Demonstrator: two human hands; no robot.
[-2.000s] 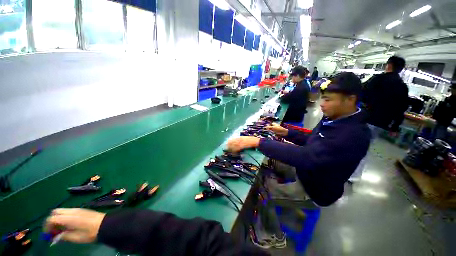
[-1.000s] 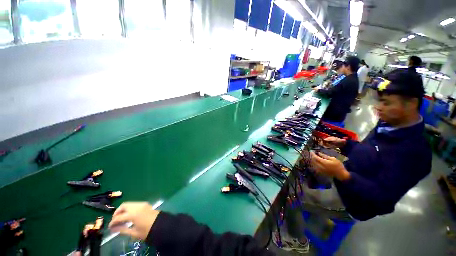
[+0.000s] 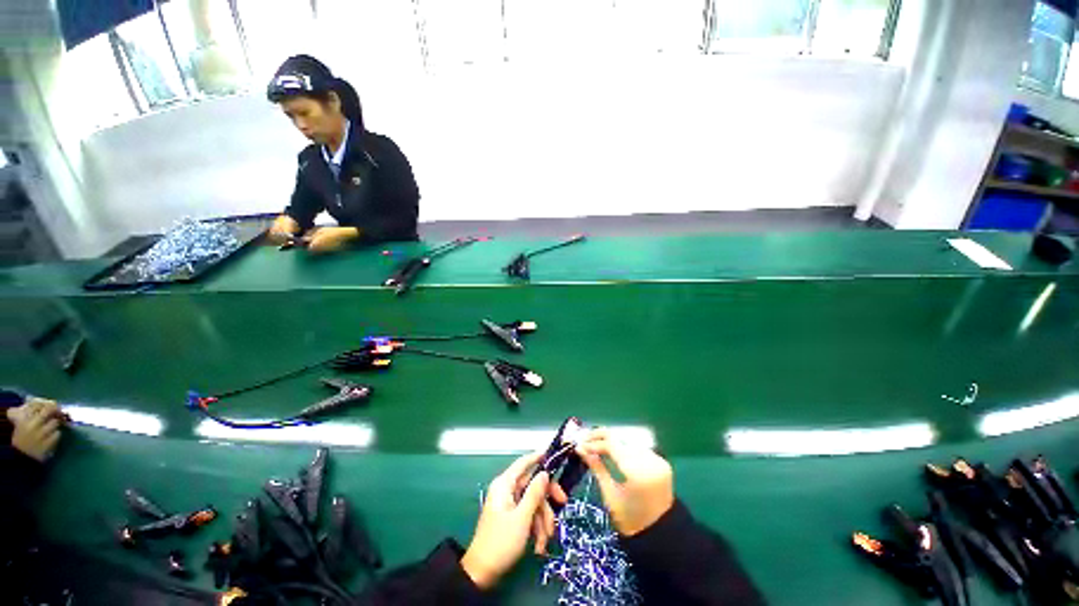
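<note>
My left hand (image 3: 509, 521) holds a black battery clamp (image 3: 556, 455) upright over the green ledge, just above the spring pile. My right hand (image 3: 637, 479) has its fingertips at the clamp's upper end, where a small bright silver part shows; whether it is seated in the clamp cannot be told. The silver spring pile (image 3: 587, 556) lies tangled right below both hands.
Black clamp piles lie left (image 3: 290, 521) and right (image 3: 982, 533) of my hands. Clamps with leads (image 3: 509, 381) lie on the central belt (image 3: 663, 343). A person sits opposite beside a spring tray (image 3: 178, 251). Another person's hand (image 3: 36, 429) shows at the left edge.
The view has swung left from the worker on the right to the bench ahead. My right hand, earlier reaching over the clamps, is now at the clamp, together with my left hand.
</note>
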